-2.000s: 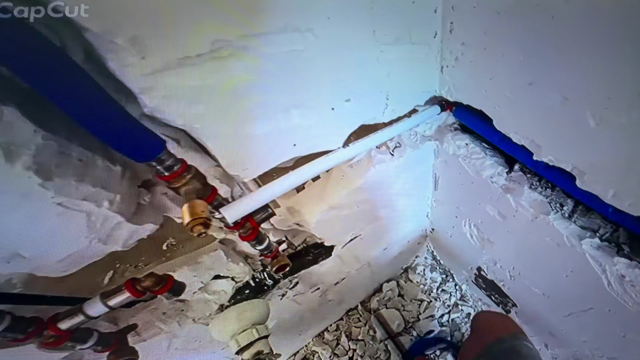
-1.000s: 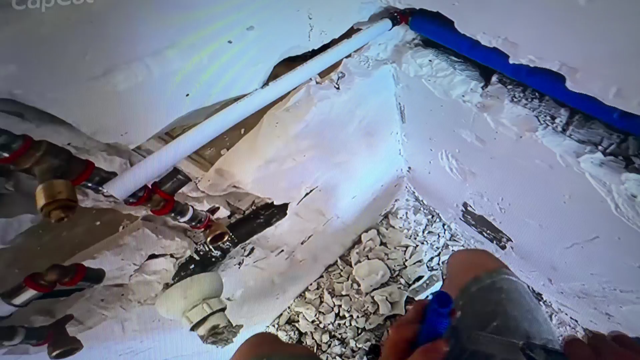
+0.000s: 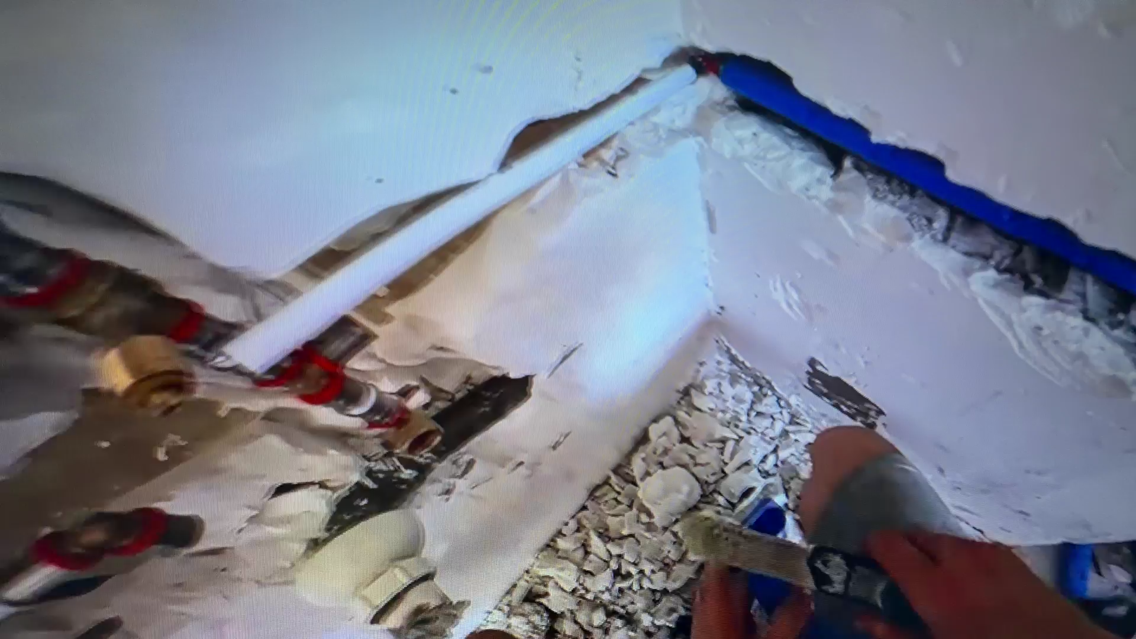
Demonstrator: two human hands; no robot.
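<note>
At the lower right, my right hand (image 3: pixel 967 577) is closed around a tool (image 3: pixel 754 550) with a black part and a worn, pale end; its exact kind is unclear. My left hand (image 3: pixel 728 603), partly cut off by the bottom edge, holds a blue object (image 3: pixel 768 519) just behind that tool. Both hands are beside a bent knee (image 3: pixel 843 488), above the rubble (image 3: pixel 603 541). A white pipe (image 3: pixel 470 248) slants along a broken wall channel from metal fittings with red rings (image 3: pixel 315 373) up to the corner, where a pipe in blue insulation (image 3: pixel 914 173) continues right.
A brass fitting (image 3: pixel 146 373) projects at the left, with another red-ringed pipe fitting (image 3: pixel 115 537) below. A cream-coloured plastic drain fitting (image 3: pixel 368 559) stands at the wall's foot. The plastered wall (image 3: pixel 852 302) on the right has a rough-edged channel.
My right hand has come in from the right edge towards my left hand, and the pale-ended tool now shows. The view has shifted left and closer since the first frame.
</note>
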